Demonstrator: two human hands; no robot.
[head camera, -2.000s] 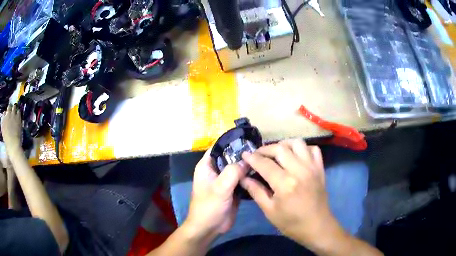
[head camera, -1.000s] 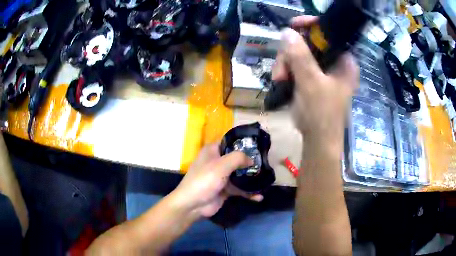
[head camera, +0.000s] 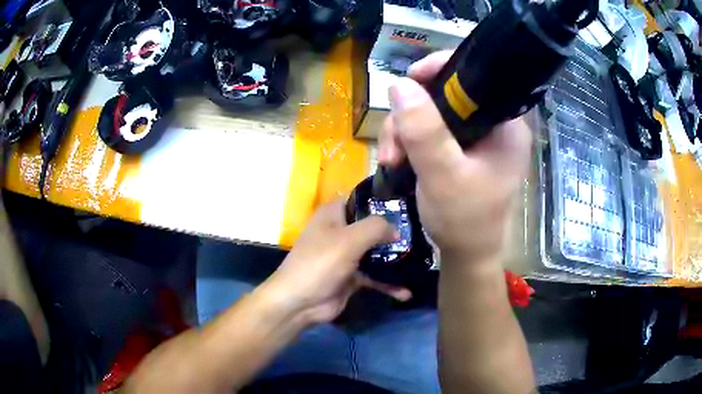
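Observation:
My left hand (head camera: 331, 258) holds a round black camera housing (head camera: 396, 265) at the bench edge, its thumb on the circuit board (head camera: 391, 223) inside. My right hand (head camera: 462, 169) grips a thick black electric screwdriver (head camera: 500, 69) with a yellow label. The screwdriver is tilted, its lower end over the upper part of the housing. Its bit tip is hidden, so I cannot tell if it touches a screw. A red-handled tool (head camera: 519, 289) shows at the bench edge, partly hidden behind my right forearm.
A white screw feeder box (head camera: 408, 46) stands behind my right hand. Clear blister trays (head camera: 608, 208) lie at right, with black pieces (head camera: 639, 115) on them. Part-built housings (head camera: 137, 123) are piled at left. Another electric screwdriver (head camera: 60, 115) lies far left. A neighbour's arm (head camera: 19, 269) shows at the left edge.
My right hand left the housing, took hold of the electric screwdriver and brought it down over the housing. My left hand still holds the housing. The view has shifted.

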